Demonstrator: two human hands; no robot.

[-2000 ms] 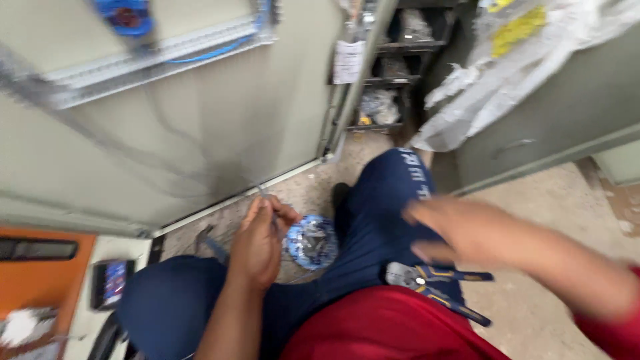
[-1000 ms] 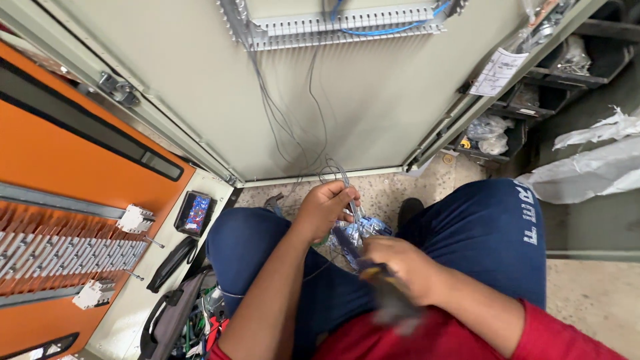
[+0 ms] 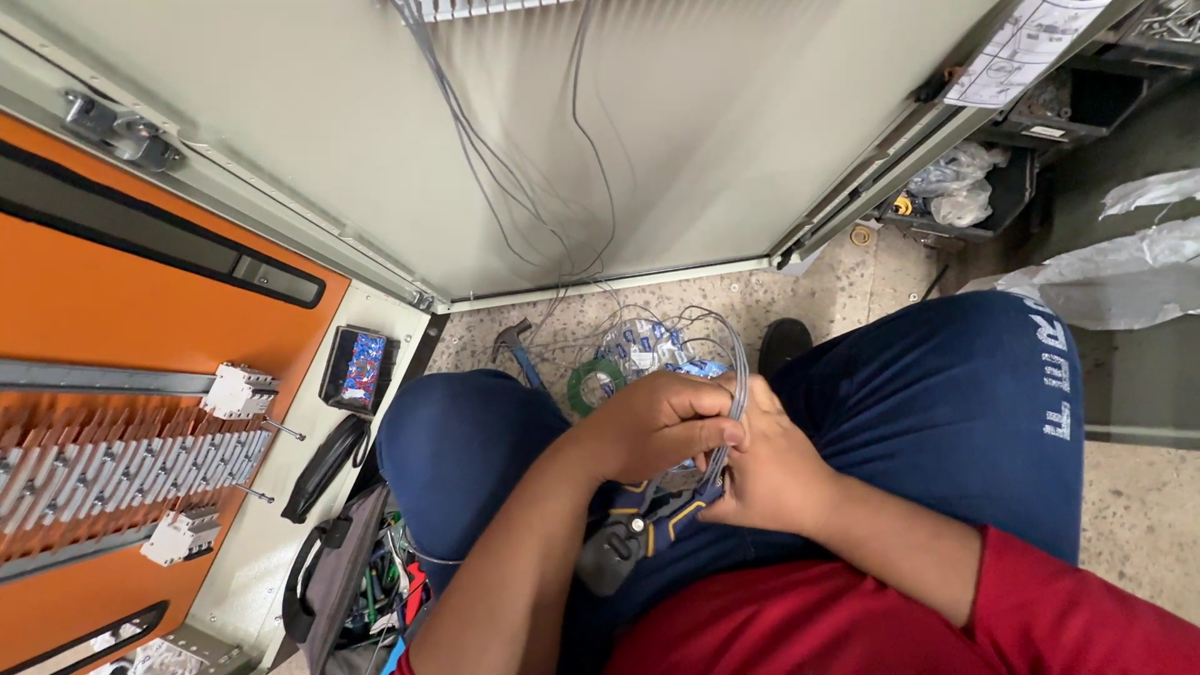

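Between my knees, my left hand [image 3: 656, 427] pinches a bundle of thin grey wires [image 3: 741, 361] between thumb and fingers. My right hand [image 3: 773, 469] is against the same bundle and also holds a blue-and-yellow-handled hand tool [image 3: 637, 534], its dark head pointing down-left toward my lap. The fingers partly hide its handles. The wires loop beyond my hands and run up to the grey cabinet panel [image 3: 525, 112]. Beneath the loops, a blue-and-silver plastic package [image 3: 642, 345] lies on the floor beside a green tape roll [image 3: 593, 384].
A hammer [image 3: 517, 352] lies by my left knee. At left are an orange panel [image 3: 187, 309] with busbars, a box of small red and blue parts [image 3: 363, 366], a black case [image 3: 328, 464] and an open tool bag [image 3: 342, 572]. Black bins [image 3: 1012, 202] stand at upper right.
My right hand has come in from the right to my left hand at the wires. The hand tool, on my lap in the oldest frame, is now in my right hand.
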